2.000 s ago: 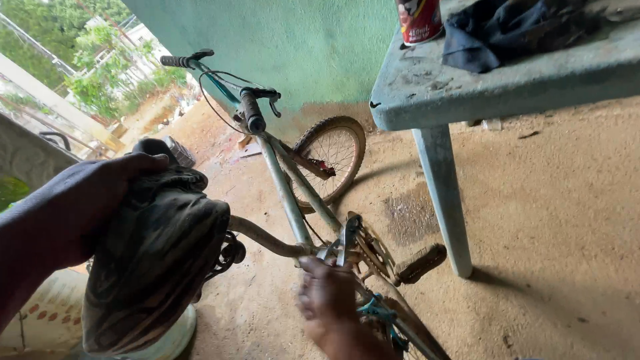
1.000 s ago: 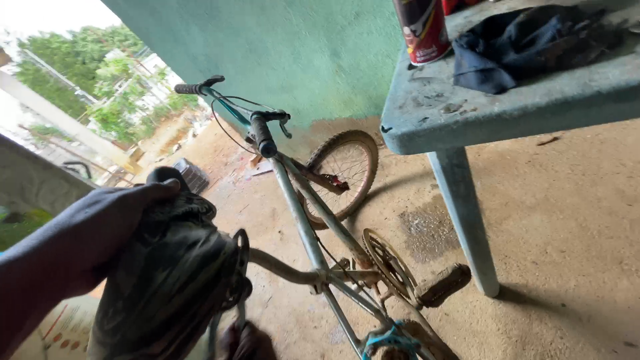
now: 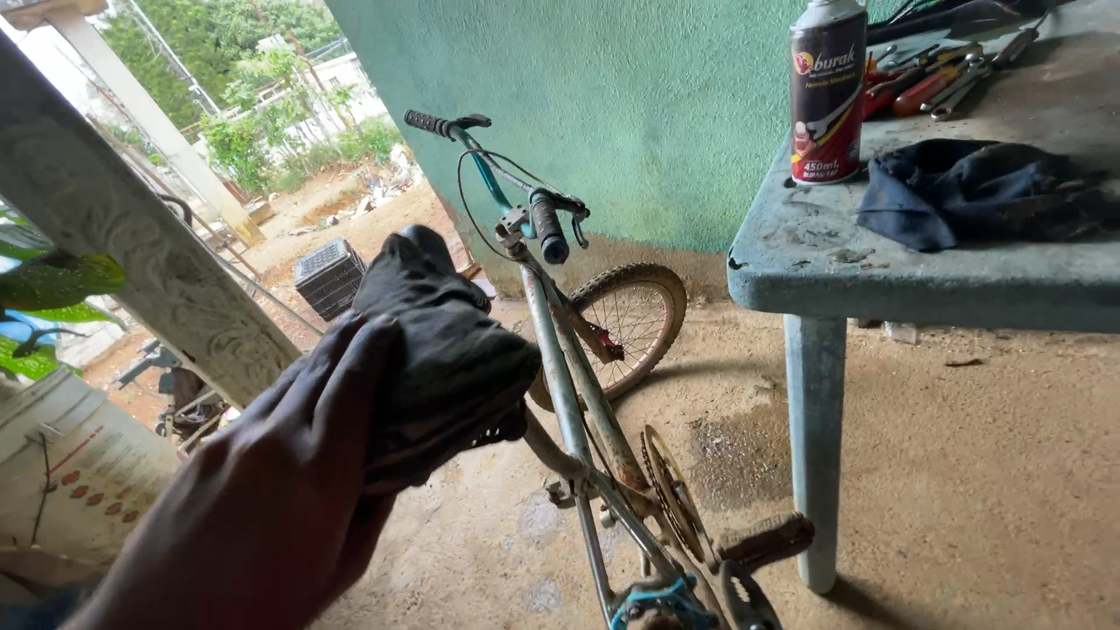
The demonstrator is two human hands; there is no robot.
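My left hand (image 3: 297, 455) grips a worn, dark bicycle saddle (image 3: 446, 350), which is joined to a bent seatpost (image 3: 549, 451). The post runs to the frame of a green-grey bicycle (image 3: 564, 385) that leans over on the ground. Its handlebar grip (image 3: 549, 229) and front wheel (image 3: 643, 324) lie farther off. The chainring (image 3: 669, 490) and a dirty pedal (image 3: 766, 541) are at lower right of the saddle. My right hand does not show.
A blue-grey table (image 3: 945, 293) at right holds a spray can (image 3: 827, 96), a dark cloth (image 3: 989, 188) and several hand tools (image 3: 936, 83). At left are a white bucket (image 3: 74, 464) and a carved post (image 3: 149, 219); a black crate (image 3: 330, 278) sits behind. A green wall (image 3: 630, 114) rises beyond the bicycle.
My right hand, earlier at the frame near the seatpost and then below the saddle, has gone out of view. My left hand stays on the saddle. The view has shifted, showing more of the table.
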